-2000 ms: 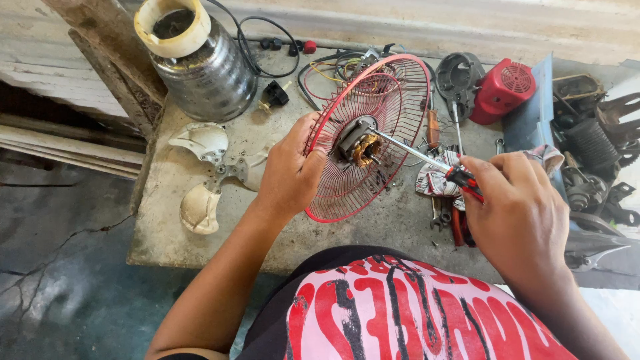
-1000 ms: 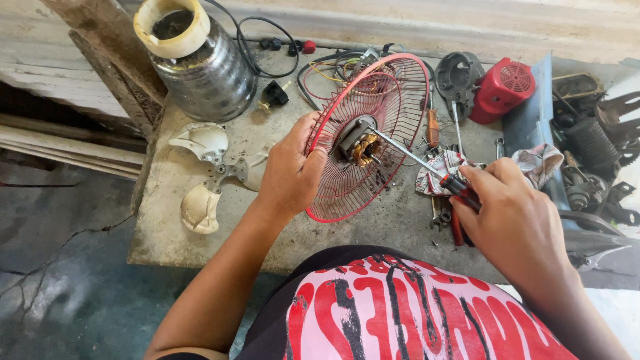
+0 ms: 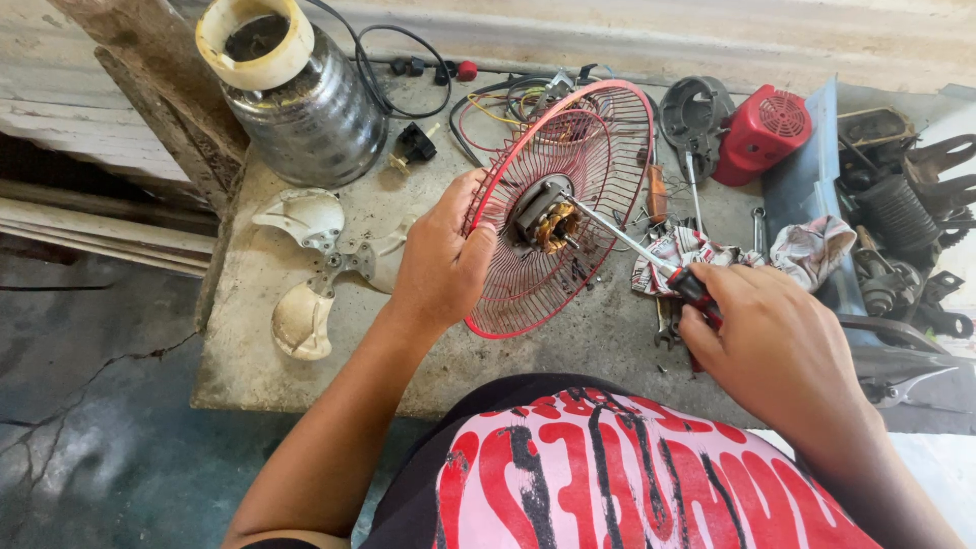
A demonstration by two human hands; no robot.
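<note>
My left hand (image 3: 450,255) grips the left rim of a red wire fan guard (image 3: 512,328), which stands tilted on the workbench. At its centre sits a fan motor (image 3: 553,221) with copper windings and a short shaft. My right hand (image 3: 778,343) holds a screwdriver (image 3: 625,240) by its black and red handle. The screwdriver's tip touches, or is very near, the upper edge of the motor's grey housing. Left of the guard lies a fan blade assembly (image 3: 333,264) with pale blades. Behind the guard are tangled wires (image 3: 511,103), partly hidden by it.
A large metal container (image 3: 313,122) with a cream collar stands back left beside a black cable. Right of the guard are a grey motor housing (image 3: 698,114), a red cover (image 3: 762,133), rags (image 3: 812,248), wrenches (image 3: 667,324) and a blue bin (image 3: 801,183) beside metal parts.
The fingers of my right hand have shifted on the screwdriver's handle. The screwdriver stays against or near the motor, and my left hand keeps its hold on the guard.
</note>
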